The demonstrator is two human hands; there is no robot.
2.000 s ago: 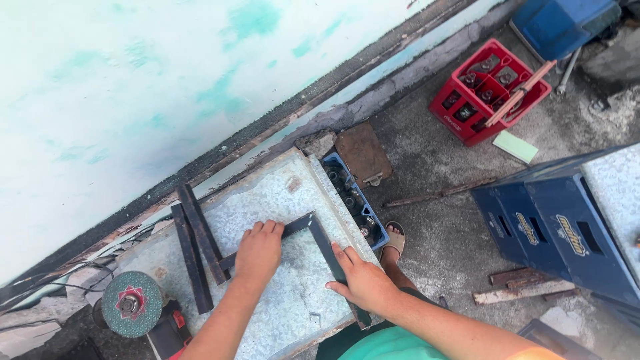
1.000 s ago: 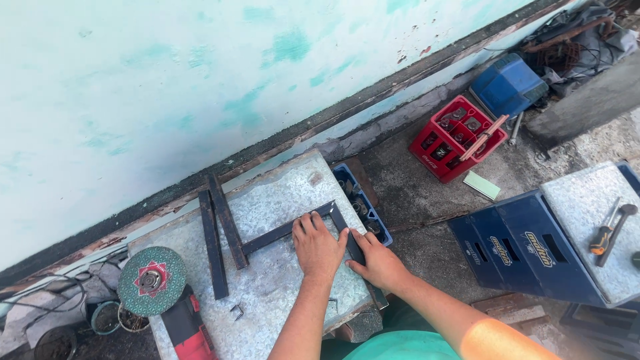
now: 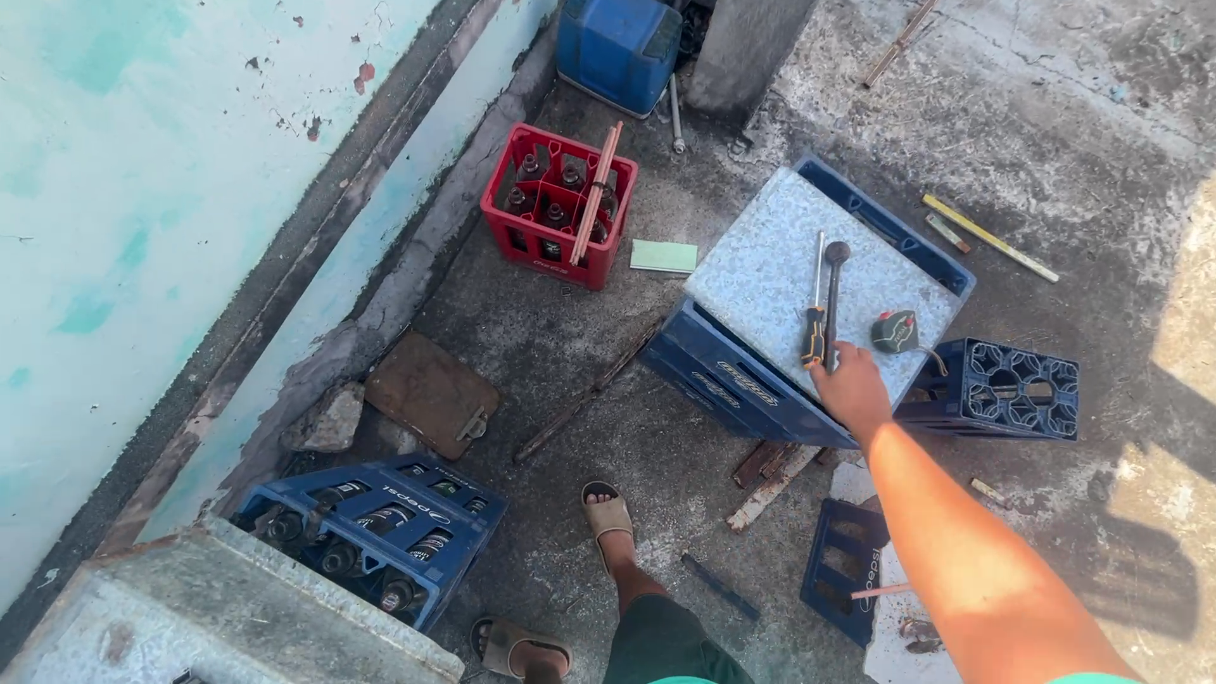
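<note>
My right hand (image 3: pixel 855 385) reaches over a pale board (image 3: pixel 760 256) laid on stacked blue crates, its fingers at the lower end of a dark metal rod tool with a round head (image 3: pixel 836 285). Whether the fingers are closed around that tool cannot be told. Just left of the tool, and touching or nearly touching the fingertips, lies a screwdriver with an orange and black handle (image 3: pixel 814 332). A tape measure (image 3: pixel 896 332) sits to the right on the same board. My left hand is outside the view.
A red plastic crate (image 3: pixel 546 261) with bottles and thin rods stands by the wall. At the lower left, a blue bottle crate (image 3: pixel 465 541) adjoins the metal-topped work surface (image 3: pixel 237 608). A wooden stick (image 3: pixel 594 389) and wood scraps (image 3: pixel 774 484) lie on the concrete floor.
The view has swung right. My right hand has left the dark metal bars on the work surface and is now at the tools on the board. My left hand has gone out of view.
</note>
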